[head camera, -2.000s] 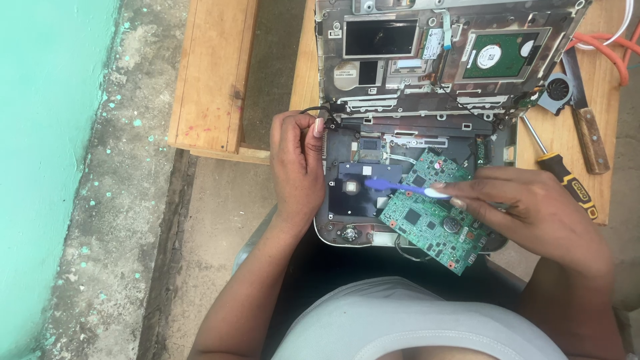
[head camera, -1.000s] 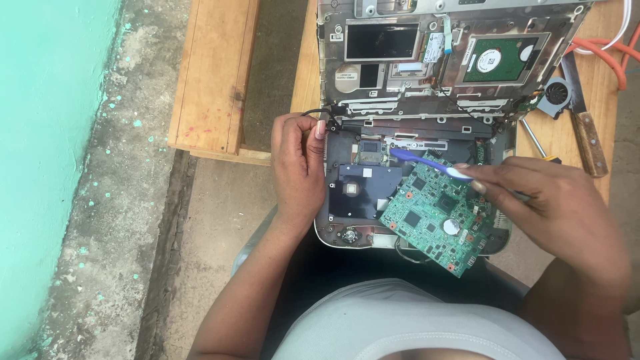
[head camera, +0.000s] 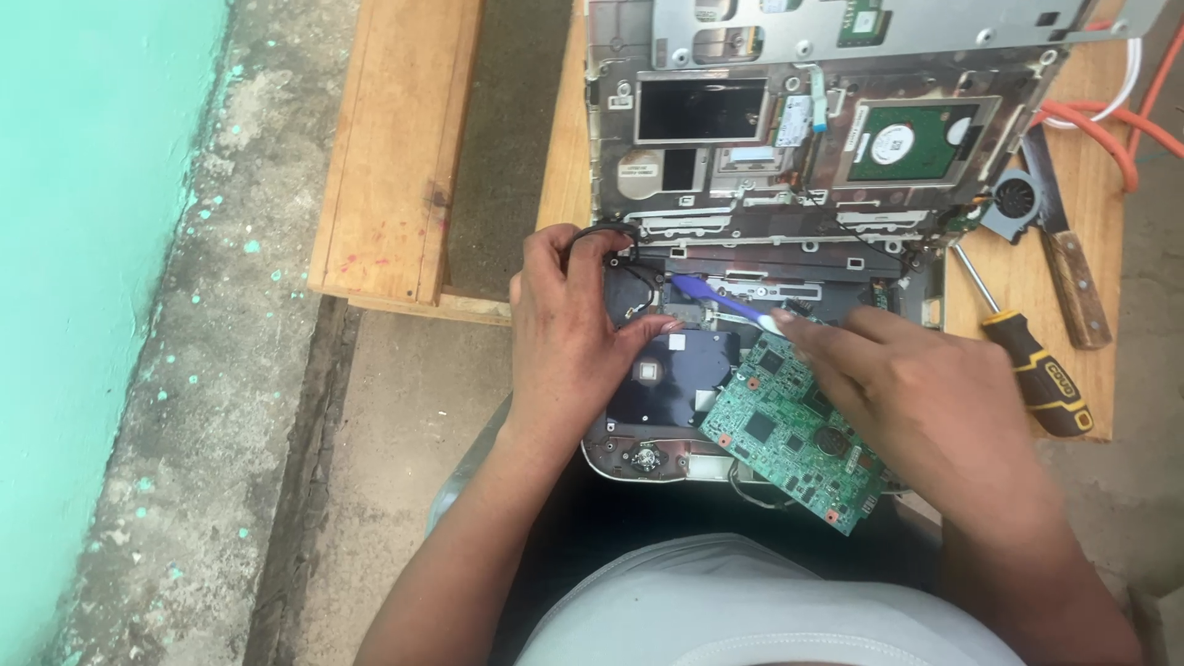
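An opened laptop chassis lies over my lap, its upper half raised behind. My left hand grips a black cable at the chassis's left edge, near the hinge, with the thumb reaching inward over the base. Between the thumb and fingers of my right hand is a purple and white brush, its purple head touching or just above the base beside my left hand. A green circuit board rests tilted across the base's right part, partly under my right hand. Left of it sits a dark blue drive-like plate.
On the wooden table at the right lie a yellow and black screwdriver, a wooden-handled knife and a small cooling fan. Orange cable runs behind them. A wooden bench and a green wall are at left.
The brush head has moved left and toward the hinge, near my left hand. My left hand has lifted onto the black cable, its thumb now spread inward. The circuit board stays in place.
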